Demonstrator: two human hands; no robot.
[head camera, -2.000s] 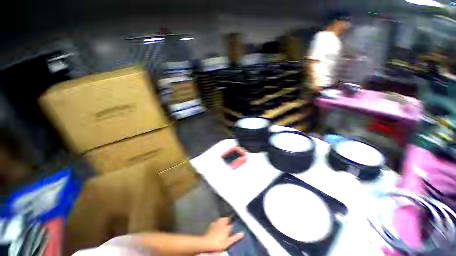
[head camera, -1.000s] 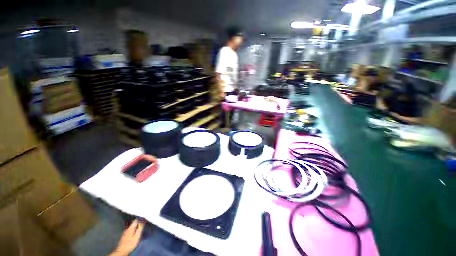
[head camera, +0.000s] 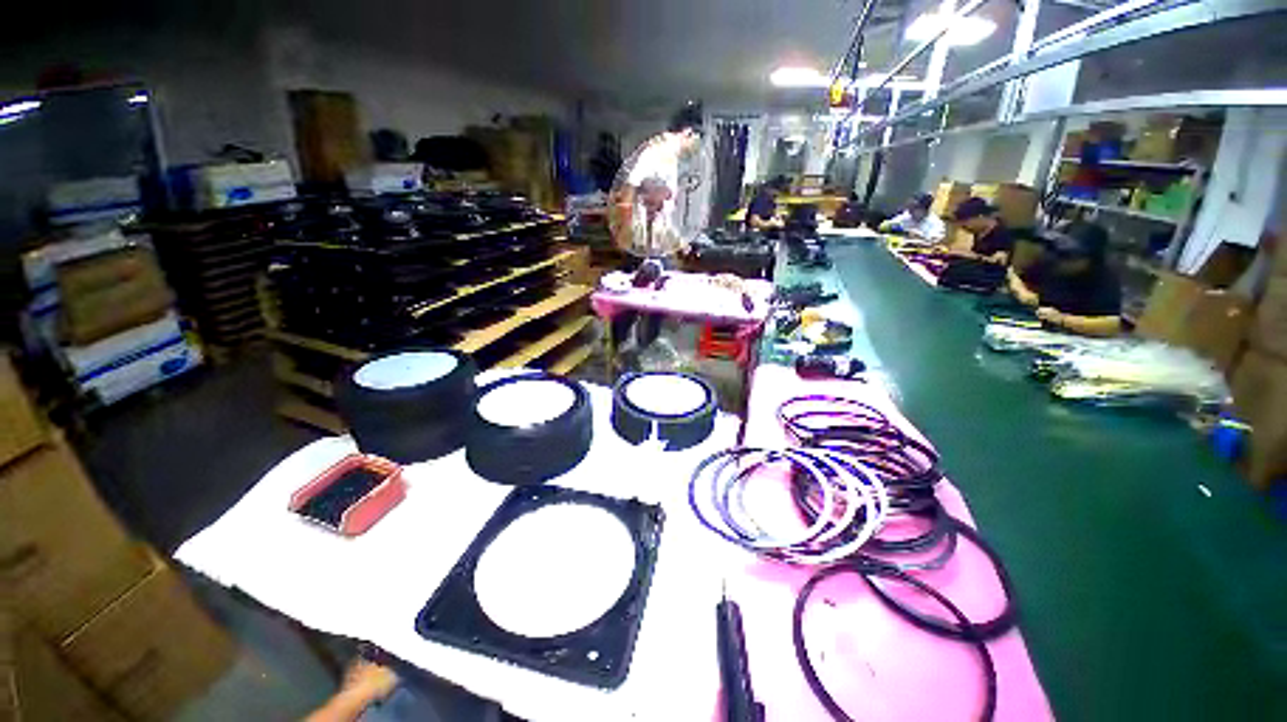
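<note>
A flat black square frame (head camera: 631, 547) lies on the white foam sheet (head camera: 268, 564), its large round opening showing plain white. My left hand (head camera: 361, 686) is small and partly cut off at the bottom edge, below the foam's front edge and left of the frame. It does not touch the frame; I cannot tell if it holds anything. My right hand is out of the picture. A black electric screwdriver (head camera: 731, 663) lies right of the frame, bit pointing away. A small red-orange tray (head camera: 370, 511) with dark contents stands at the left.
Three black drum-shaped stacks with pale tops (head camera: 529, 440) stand behind the frame. White hoops (head camera: 706, 525) and black hoops (head camera: 1009, 585) lie on the pink sheet (head camera: 861, 635). A green conveyor (head camera: 1101, 564) runs along the right. Cartons (head camera: 113, 621) stand left. People sit and stand farther back.
The view has swung right and levelled, so the bench and frame appear farther left. My left hand has shifted left and lower in the picture. The frame, tray and stacks keep their arrangement.
</note>
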